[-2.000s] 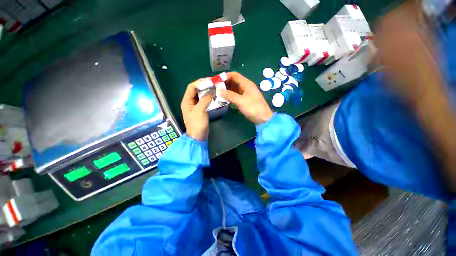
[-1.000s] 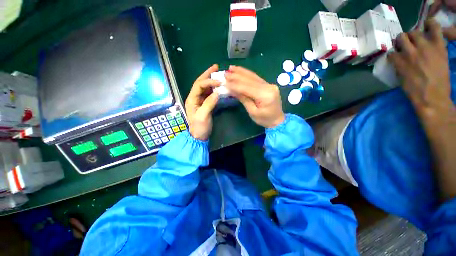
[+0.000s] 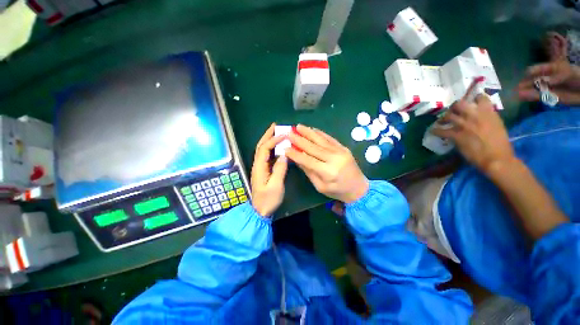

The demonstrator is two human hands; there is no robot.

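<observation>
A small white carton with a red band (image 3: 283, 131) is held between my two hands near the bench's front edge, its top end facing up. My left hand (image 3: 268, 174) grips its left side, thumb near the top. My right hand (image 3: 327, 162) covers its right side with the fingers across it. The lower part of the carton is hidden by my hands. Another white carton with a red band (image 3: 311, 82) stands upright just behind my hands. White and blue discs (image 3: 375, 131) lie loose to the right of my right hand.
A digital scale (image 3: 143, 130) with a bare pan and green displays is at left. Grouped cartons (image 3: 25, 155) stand beyond it. A metal upright (image 3: 332, 25) rises behind. More cartons (image 3: 442, 79) stand at right, where another person's hand (image 3: 477, 130) reaches in. One carton (image 3: 411, 32) lies behind.
The carton's flaps visible two seconds ago no longer show, and my right fingers now lie across its top end. The neighbour's hand has moved left to the cartons. The view has shifted.
</observation>
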